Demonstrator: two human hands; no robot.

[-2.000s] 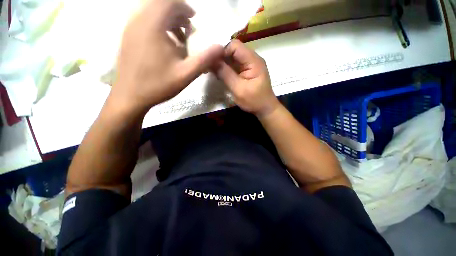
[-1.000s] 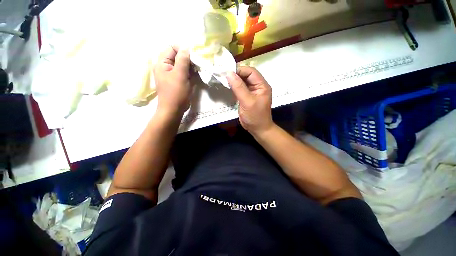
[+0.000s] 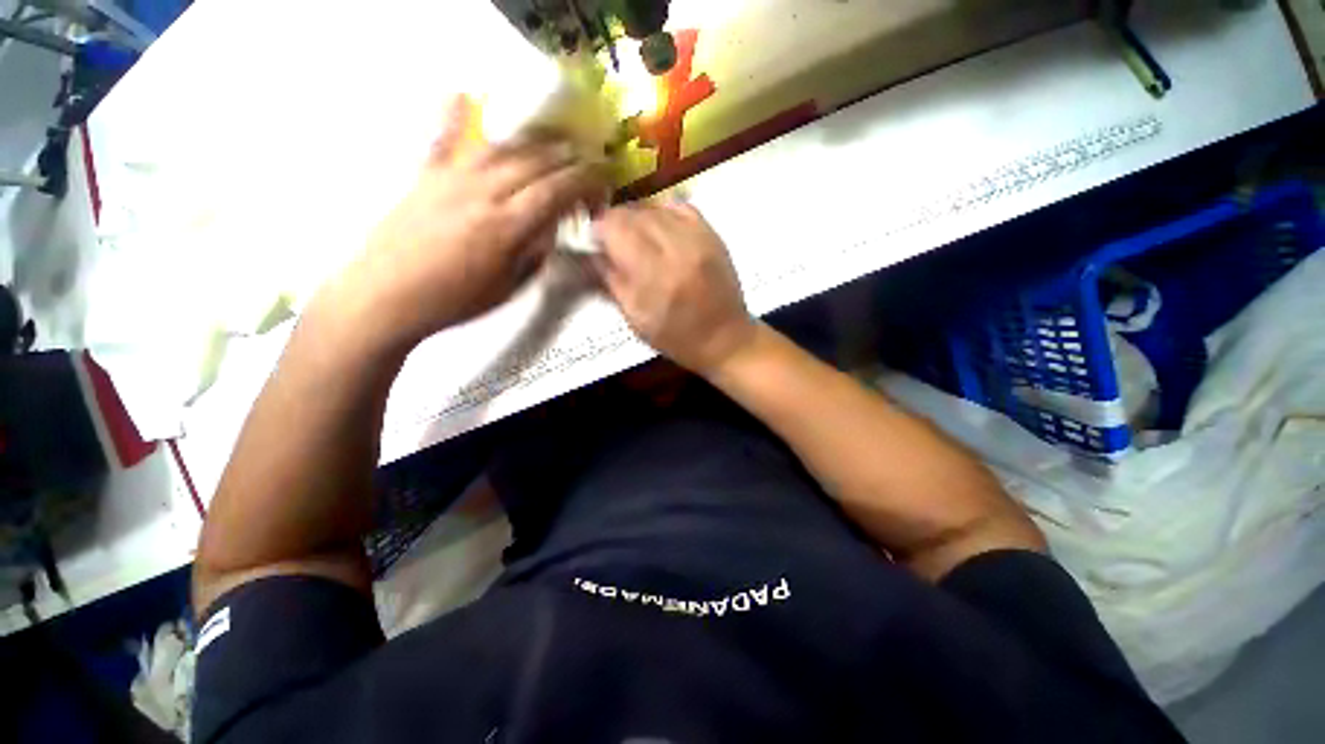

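A small white to cream fabric piece (image 3: 578, 230) shows between my two hands, with a paler part (image 3: 531, 102) beyond my left fingers, yellowish under the lamp. My left hand (image 3: 472, 233) lies over the fabric, blurred, with its fingers bent. My right hand (image 3: 671, 276) pinches the near edge of the fabric. The presser foot area (image 3: 618, 124) of the sewing machine is just beyond my hands, overexposed. Orange-red tape (image 3: 676, 109) is stuck on the bed beside it.
More white cloth (image 3: 189, 276) lies on the table at the left. A printed scale (image 3: 1046, 167) runs along the table's front edge. A dark tool (image 3: 1133, 55) lies at the upper right. A blue basket (image 3: 1107, 349) and white cloth bundles (image 3: 1163, 552) are below right.
My left hand has moved from pinching the fabric's left side to lying over it. The fabric is now mostly covered and both hands are closer together.
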